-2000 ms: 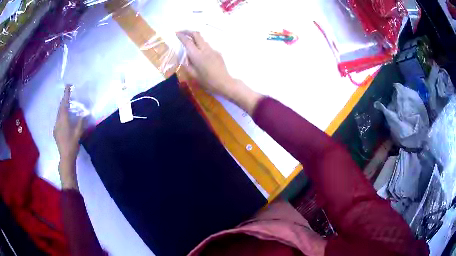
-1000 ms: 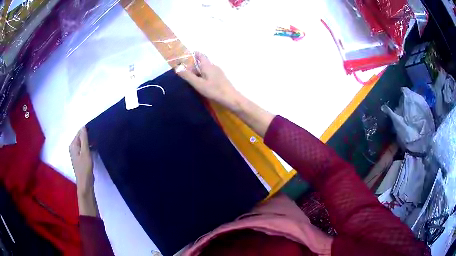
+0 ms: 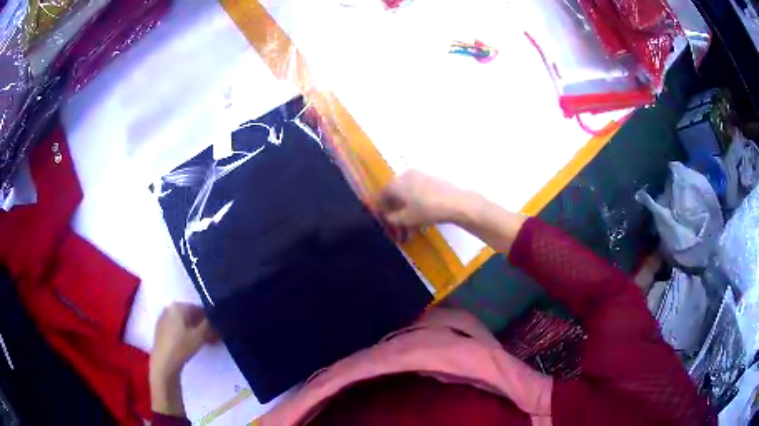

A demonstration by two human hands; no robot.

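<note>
A dark garment point(image 3: 291, 241), folded to a flat rectangle, lies on the white table in front of me, its near end against the pink apron. A clear polybag point(image 3: 204, 195) covers its far part, with white glare lines over the cloth. A white tag point(image 3: 222, 146) with a string shows at the garment's far edge. My left hand point(image 3: 179, 334) is at the left edge, low down, fingers curled on the bag's side. My right hand point(image 3: 414, 202) is at the right edge, fingers pinched at the bag's side. The thin bag film between my fingers is hard to make out.
Red garments point(image 3: 83, 283) lie at the left. Glossy bagged garments point(image 3: 108, 42) are at the far left. A clear bag with a red edge strip point(image 3: 607, 101) and a small multicoloured item point(image 3: 473, 51) lie on the table point(image 3: 466, 125). Whitish plastic bags point(image 3: 687, 216) are at the right.
Both hands have moved from the garment's far corners down its sides toward me. The clear bag now covers the far part of the garment.
</note>
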